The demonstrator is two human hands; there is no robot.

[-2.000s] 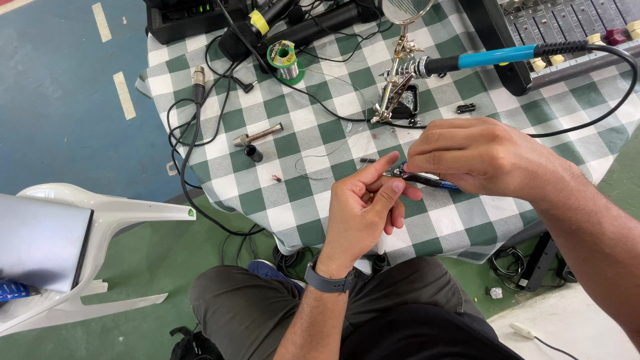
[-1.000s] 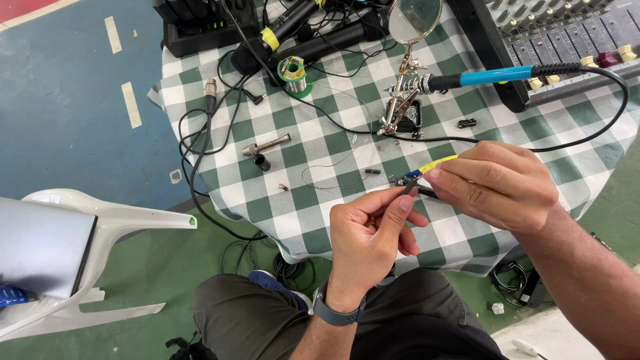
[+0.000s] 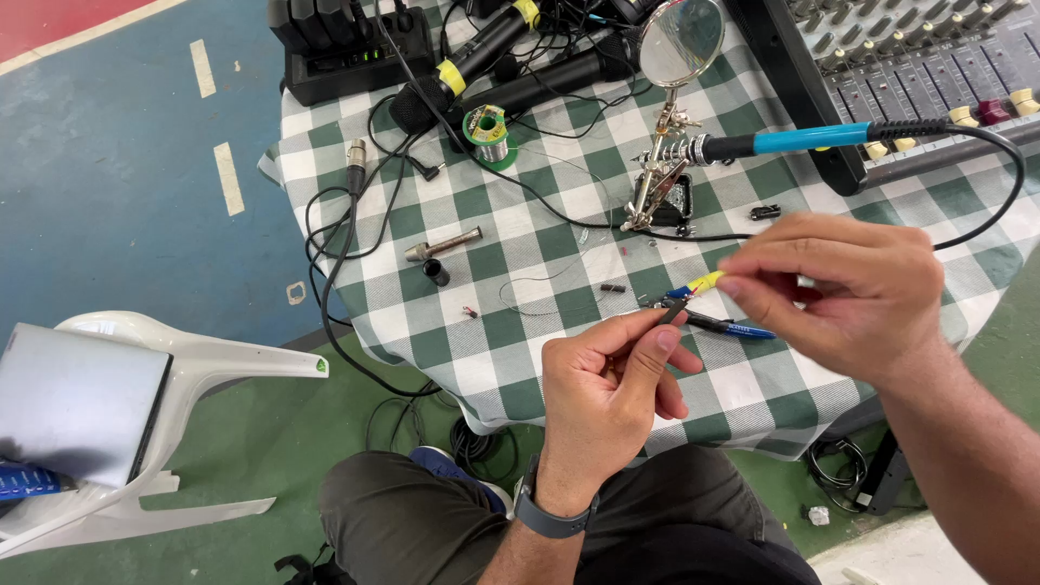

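My left hand (image 3: 621, 366) pinches the end of a dark cable (image 3: 672, 311) between thumb and forefinger; thin bare or red wires stick out of it. Close by on the right, my right hand (image 3: 837, 292) holds a small yellow piece (image 3: 705, 283) by its end, and whether it is tape or a tool's part I cannot tell. Behind and below the fingertips, blue-and-black handled pliers (image 3: 731, 327) lie on the checked cloth. Left of them is a short black piece (image 3: 613, 288). A metal connector part (image 3: 443, 244) and a black sleeve (image 3: 436, 273) lie farther left.
A soldering iron (image 3: 812, 140) rests in a helping-hands stand (image 3: 654, 187) with a magnifying lens (image 3: 681, 41). Behind are a solder spool (image 3: 487, 138), microphones (image 3: 528, 85) and a charger (image 3: 357, 65). An audio mixer (image 3: 918, 89) stands at the right; a laptop (image 3: 81, 406) lies on a white chair (image 3: 219, 357).
The pliers were partly hidden by my hands two seconds ago and now show more on the cloth. The yellow piece has shown at my right fingertips since one second ago.
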